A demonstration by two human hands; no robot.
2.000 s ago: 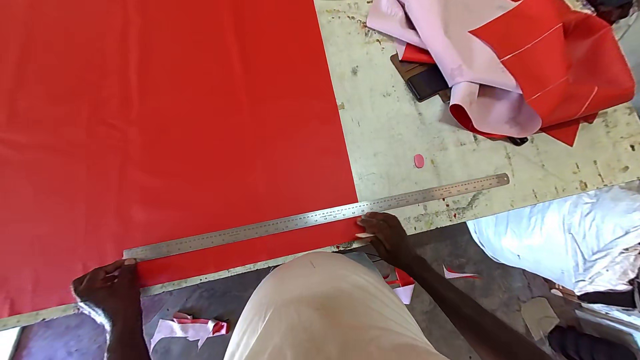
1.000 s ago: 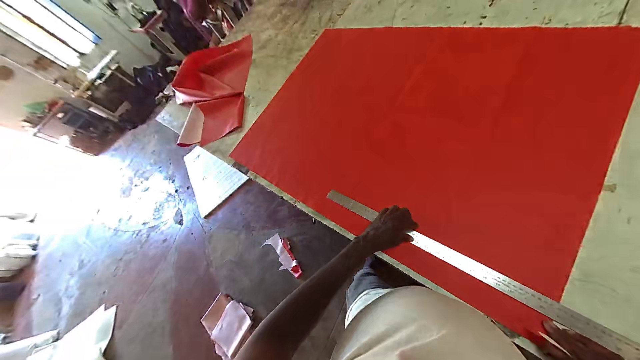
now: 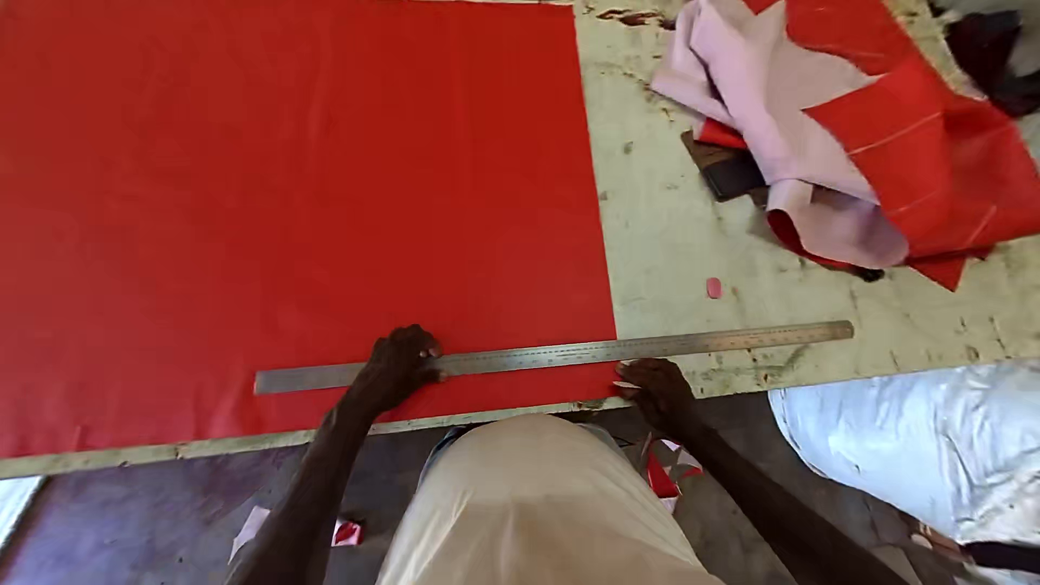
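A large red sheet (image 3: pixel 325 179), leather-like, lies flat on the pale worktable (image 3: pixel 666 211). Across its near part runs a long steel ruler (image 3: pixel 552 355), whose right end reaches past the sheet onto the table. My left hand (image 3: pixel 398 366) is on the ruler's left part, its fingers over the metal. Near the sheet's right edge, just below the ruler, my right hand (image 3: pixel 656 394) holds a small whitish piece, possibly chalk, between thumb and fingers. Beyond the ruler, a small pink piece (image 3: pixel 713 288) lies on the table.
Crumpled red sheeting (image 3: pixel 910 162) with a pink backing is heaped at the upper right, partly over a dark flat object (image 3: pixel 734 176). A white covered bundle (image 3: pixel 877 439) stands by the near right edge. Scraps (image 3: pixel 347 533) lie on the floor under the table edge.
The view has swung left and back again. Compared with two seconds ago, my left hand has moved from the ruler's left end to farther right along it.
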